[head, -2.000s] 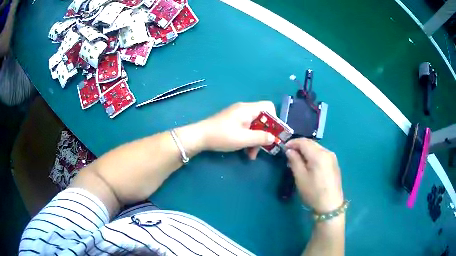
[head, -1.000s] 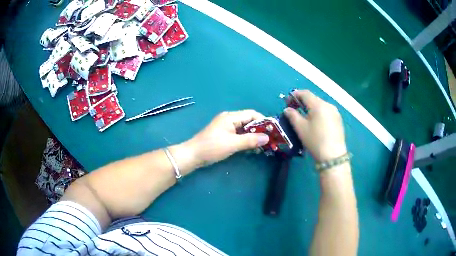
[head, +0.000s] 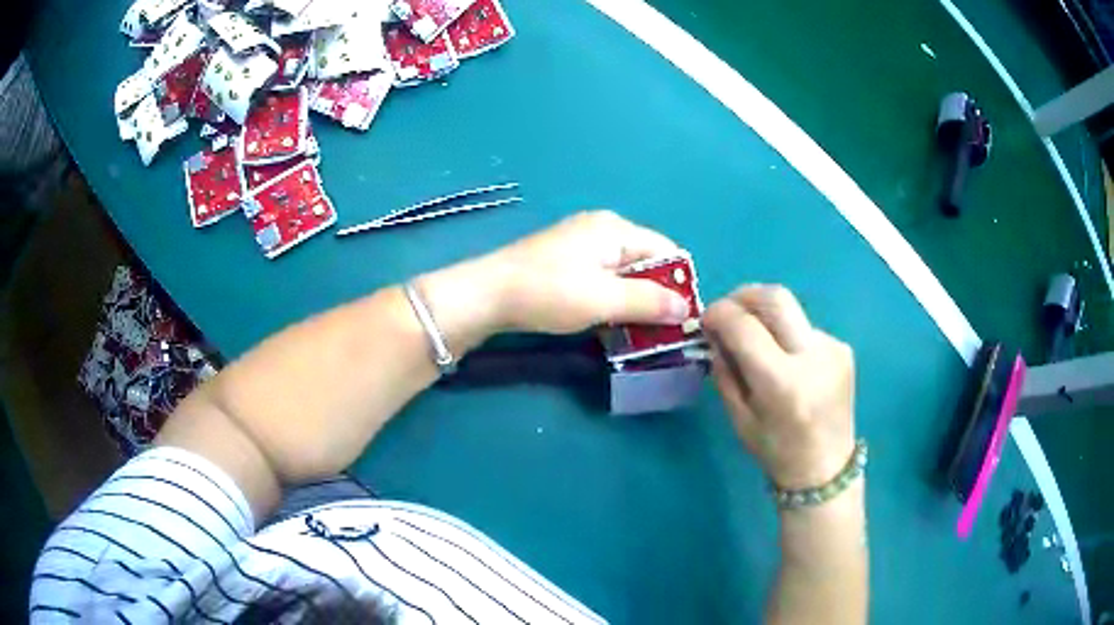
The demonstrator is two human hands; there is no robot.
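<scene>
My left hand [head: 593,275] holds a red circuit board [head: 666,288] with pale edges, thumb on its red face. The board is over the head of a black handheld unit, whose grey side [head: 656,388] faces me. The unit's black handle [head: 519,368] points left under my left wrist. My right hand [head: 782,385] is at the board's right edge with fingertips pinched together; a small pale end shows at the fingertips, too small to name. The wires are hidden.
A pile of red and white boards [head: 287,128] lies at the upper left, with tweezers [head: 428,210] beside it. A black-and-pink item [head: 987,433] and small black parts [head: 1020,530] lie at the right. Units [head: 960,153] sit on the green conveyor belt beyond the white edge.
The unit has turned so its handle points left instead of towards me. My right hand has moved from the unit's far side back to the board's right edge. The units on the belt have shifted.
</scene>
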